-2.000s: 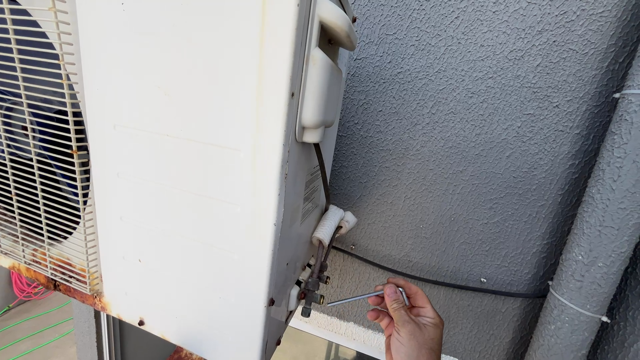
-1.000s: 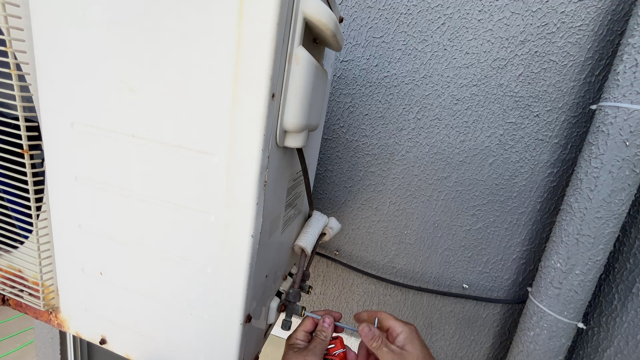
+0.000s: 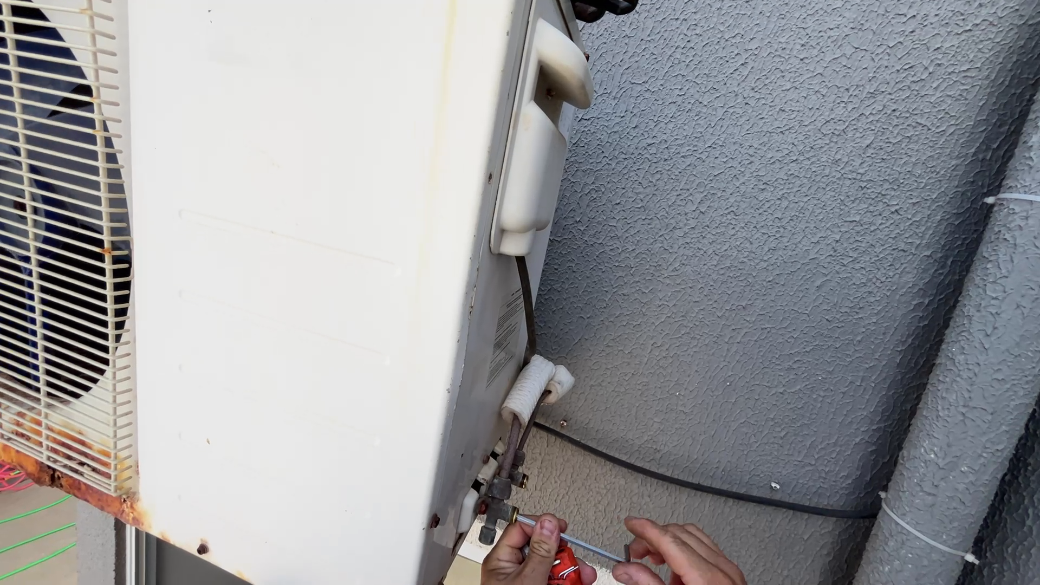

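Observation:
My left hand (image 3: 526, 552) pinches a thin metal hex key (image 3: 581, 546) near the service valve (image 3: 497, 512) of an outdoor air-conditioner unit (image 3: 301, 268). One end of the key meets the valve's brass-coloured port. A red object (image 3: 566, 565) with pale marks shows in or beside that hand, partly hidden. My right hand (image 3: 678, 554) is at the key's bent far end, fingers partly spread around it; whether they grip it cannot be told. Above the valve, copper-like pipes (image 3: 513, 447) run into white foam insulation (image 3: 529, 390).
A grey textured wall (image 3: 731, 244) stands behind the unit, with a dark cable (image 3: 691, 485) across it. A thick grey pipe (image 3: 942, 406) with zip ties is at the right. The fan grille (image 3: 65, 244) and rusty base edge (image 3: 77, 486) are at the left.
Two seconds ago a single hand held the key at the valve. Both hands and the red object have since appeared together there. My right hand's fingers have spread since one second ago.

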